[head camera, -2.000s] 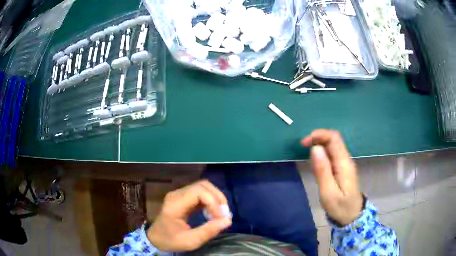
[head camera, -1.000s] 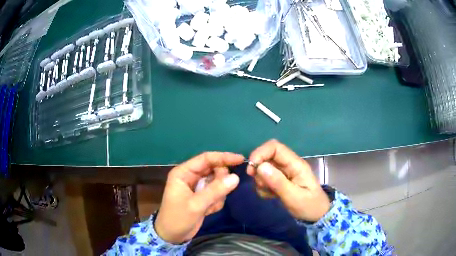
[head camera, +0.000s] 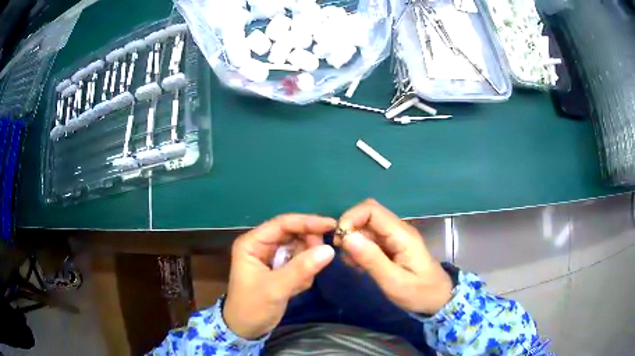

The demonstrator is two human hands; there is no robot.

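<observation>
My left hand (head camera: 275, 268) is curled around a white handle (head camera: 282, 256), which shows partly between the fingers and palm. My right hand (head camera: 393, 257) pinches a tiny dark or brassy piece (head camera: 341, 233) between thumb and index finger. The fingertips of both hands are close together over the lap, just below the bench edge. Whether the small piece joins the handle is hidden by the fingers. A loose white sleeve (head camera: 374, 154) lies on the green bench in front of the hands.
A clear blister tray (head camera: 202, 149) with assembled T-tools stands at left. A bag of handles (head camera: 317, 90) is at the back middle. Loose shafts and sleeves (head camera: 411, 110) lie beside a parts box (head camera: 503, 94). Small white parts (head camera: 523, 49) and empty blister trays (head camera: 602, 104) are at right.
My right hand has come from the right over the bench to meet my left hand. Since a second ago both hands have barely moved; the small piece at the fingertips shows more clearly.
</observation>
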